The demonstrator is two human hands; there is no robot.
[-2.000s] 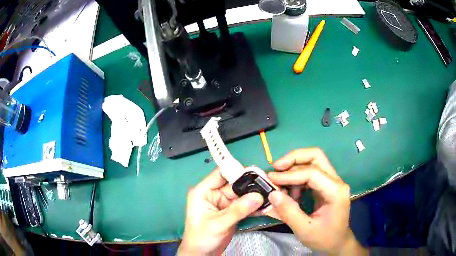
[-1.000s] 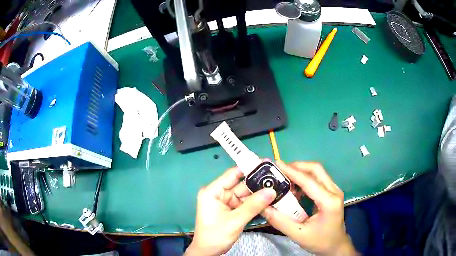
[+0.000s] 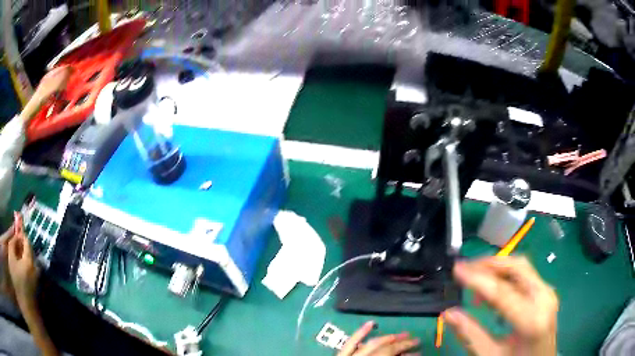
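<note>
The black hand press (image 3: 397,295) stands on the green mat, its silver lever (image 3: 453,201) upright. My right hand (image 3: 508,306) is blurred in front of the press base's right side, fingers apart, with nothing visible in it. My left hand (image 3: 379,345) is at the bottom edge, mostly cut off; whether it holds anything is hidden. A small white piece with square openings (image 3: 332,336) lies left of its fingers. The watch is not visible. An orange stick (image 3: 439,330) shows between my hands.
A blue controller box (image 3: 188,188) with a clear barrel (image 3: 161,149) stands left. A white wipe (image 3: 296,254) and clear tube lie beside the press. A white bottle (image 3: 503,219), orange tool (image 3: 516,236) and black puck (image 3: 599,233) are right. Another person's hands and an orange tray (image 3: 76,94) are far left.
The view has swung left and up, so the bench items appear further right and lower. My hands have separated, and the watch with its pale strap is out of sight.
</note>
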